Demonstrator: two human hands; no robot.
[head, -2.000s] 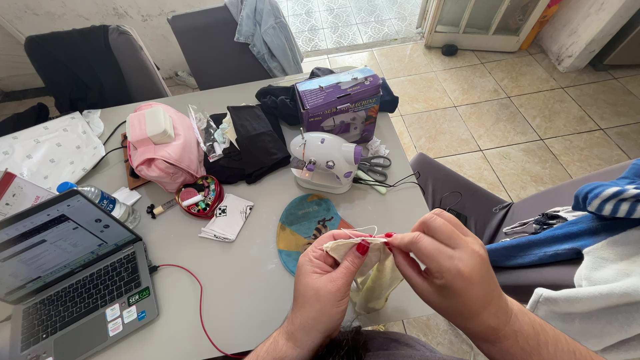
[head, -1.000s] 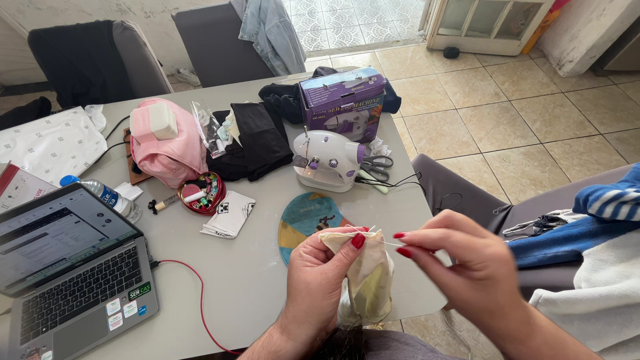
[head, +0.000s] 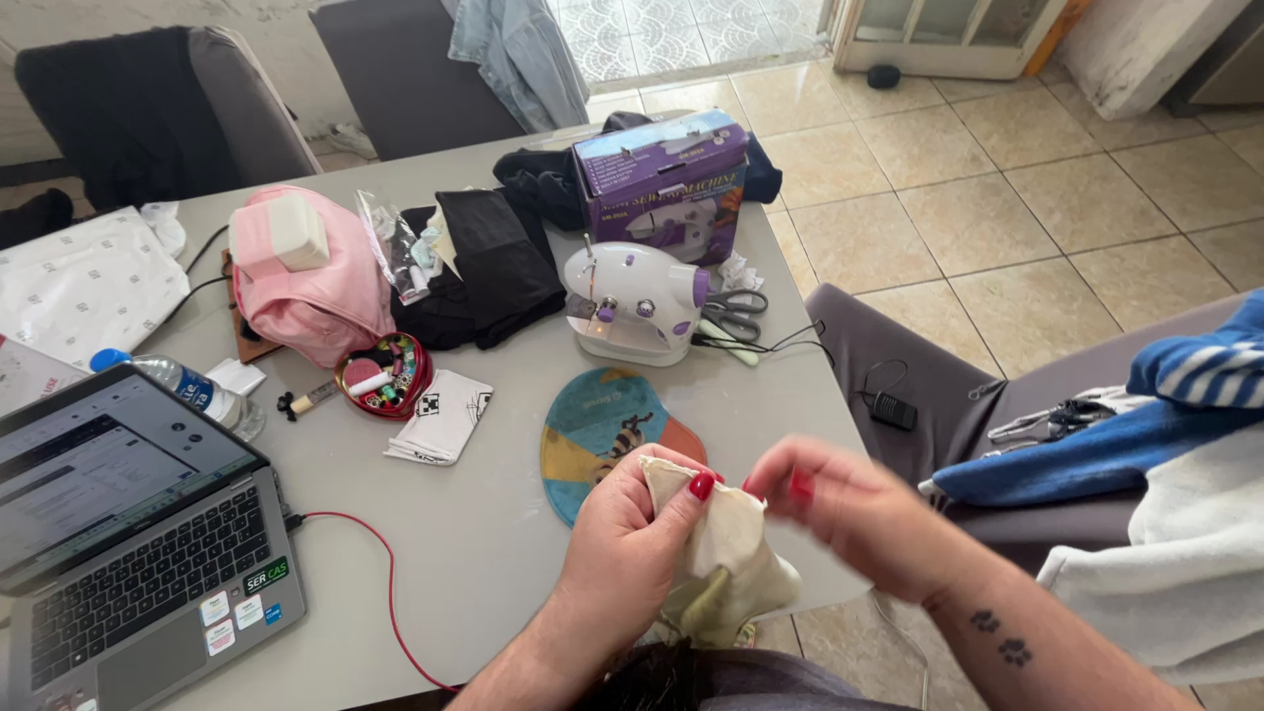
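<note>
My left hand [head: 632, 538] pinches the upper edge of a cream cloth piece [head: 726, 543] between thumb and fingers; the cloth hangs below, with a greenish-yellow part showing. My right hand [head: 839, 509] is blurred and close to the cloth's right corner, its thumb and forefinger bent near each other. Whether it holds a needle or thread cannot be seen. Just beyond the left hand lies a round-ended mouse pad [head: 592, 425], partly hidden by that hand. A white and purple mini sewing machine [head: 632, 306] stands farther back, beside dark-handled scissors [head: 731, 316].
An open laptop [head: 148, 553] with a red cable [head: 390, 592] occupies the left side. Beyond are a water bottle [head: 193, 385], a red tin of sewing notions [head: 385, 375], folded white fabric [head: 439, 420], a pink bag [head: 306, 286], black cloth [head: 499, 267] and the machine's box [head: 662, 188]. Clothes [head: 1126, 464] lie at right.
My right hand moved out to the right from the cloth, with a thread showing a second ago, then came back close to it. My left hand keeps its hold on the cloth.
</note>
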